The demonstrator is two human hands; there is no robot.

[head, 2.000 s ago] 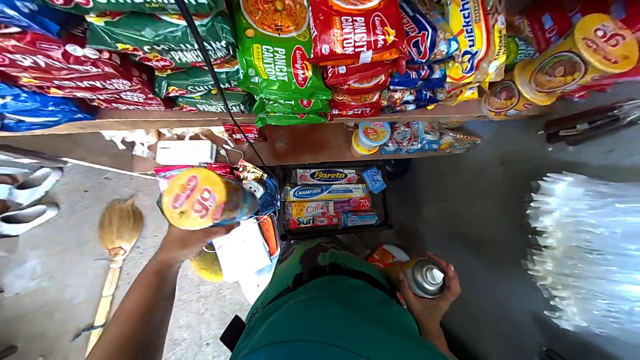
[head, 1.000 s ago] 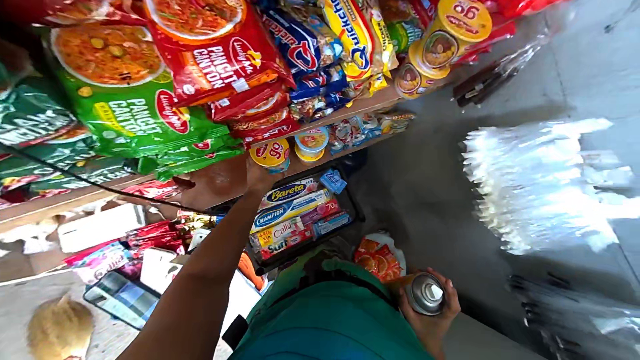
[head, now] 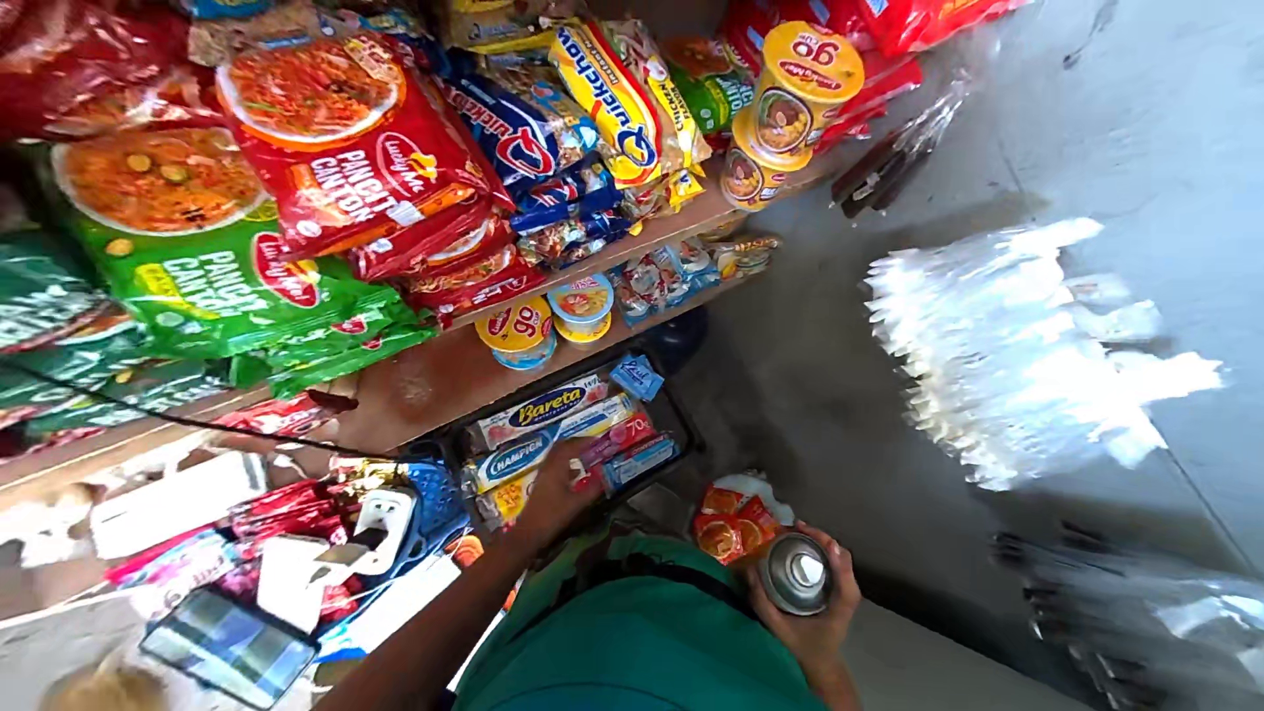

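My right hand [head: 812, 602] is closed around a can [head: 796, 575] with a silver top, held upright low at the right of my body. My left hand [head: 561, 484] reaches over a black tray [head: 686, 420] of bar detergents; its fingers are partly hidden, and whether it grips anything is unclear. Beside it lie a Champion bar [head: 513, 459], a Bareta bar [head: 551, 405] and a blue packet [head: 637, 377]. On the lower shelf above the tray stand a yellow-lidded noodle cup [head: 515, 328] and a blue-rimmed cup [head: 581, 299].
The upper shelf holds red noodle packs [head: 365, 148], green noodle packs [head: 188, 257] and stacked noodle cups [head: 790, 109]. Clear plastic bags [head: 997, 346] hang at the right. Orange packets [head: 731, 518] sit near the can. A thin black cable [head: 197, 420] crosses the left side.
The yellow-lidded cup, held in my left hand in the oldest frame, now stands on the lower shelf. My left hand has moved down from it to the tray. The view has turned and moved closer.
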